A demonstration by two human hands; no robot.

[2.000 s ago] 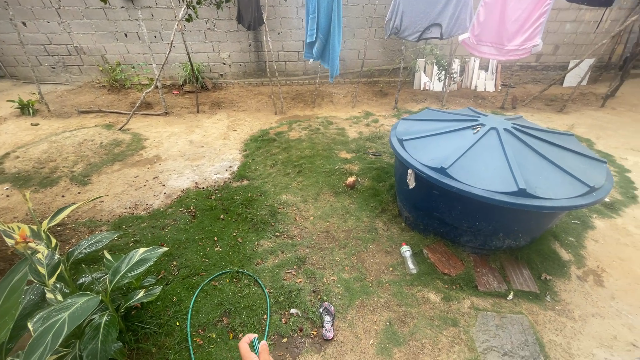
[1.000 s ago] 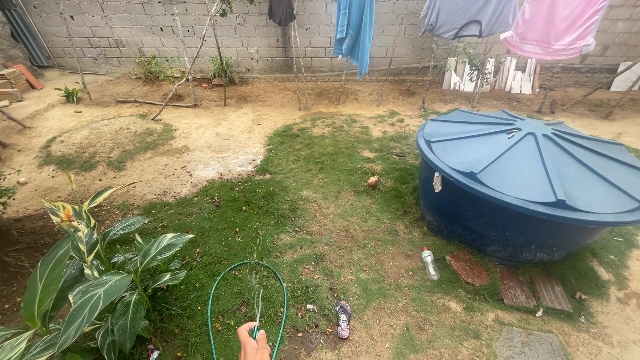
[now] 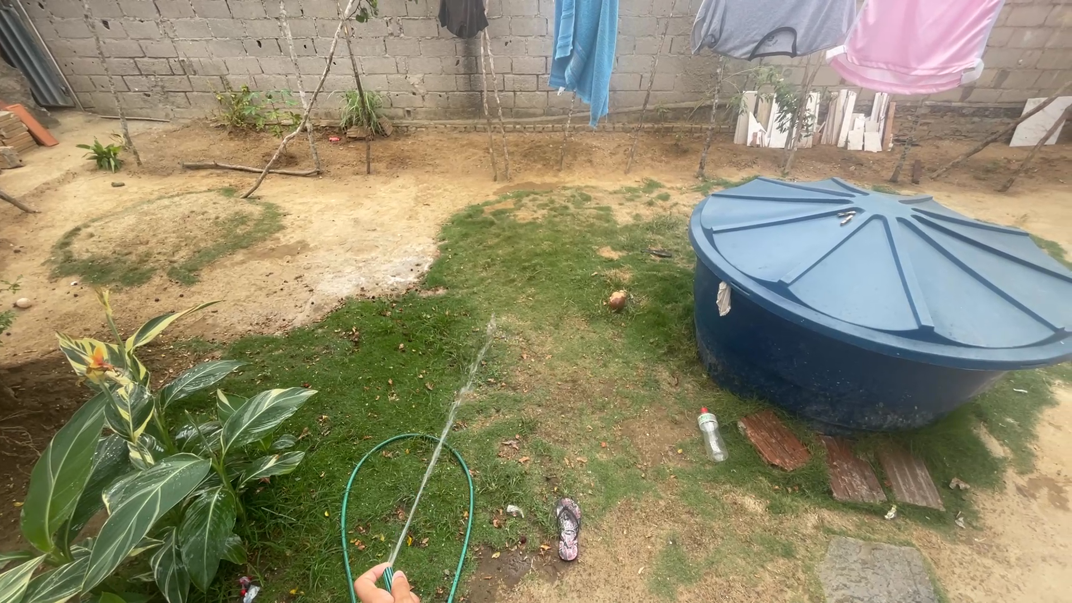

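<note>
My left hand (image 3: 386, 585) shows at the bottom edge, left of the middle, closed around the end of a green garden hose (image 3: 344, 519). A thin jet of water (image 3: 452, 414) leaves the hose end and slants up to the right over the grass. Beyond my hand the hose bends in a tall loop. A patterned flip-flop (image 3: 569, 529) lies on the ground to the right of the loop. My right hand is out of view.
A lidded blue water tank (image 3: 837, 368) stands at the right, beside a plastic bottle (image 3: 713, 435) and reddish slabs (image 3: 775, 440). Variegated leafy plants (image 3: 159, 477) fill the lower left. Laundry (image 3: 584, 50) hangs before a block wall (image 3: 201, 54); a leaning branch (image 3: 306, 117) stands behind the grass.
The water jet, not discernible at first and near upright a second ago, now reaches farther and slants right. My hand keeps hold of the hose.
</note>
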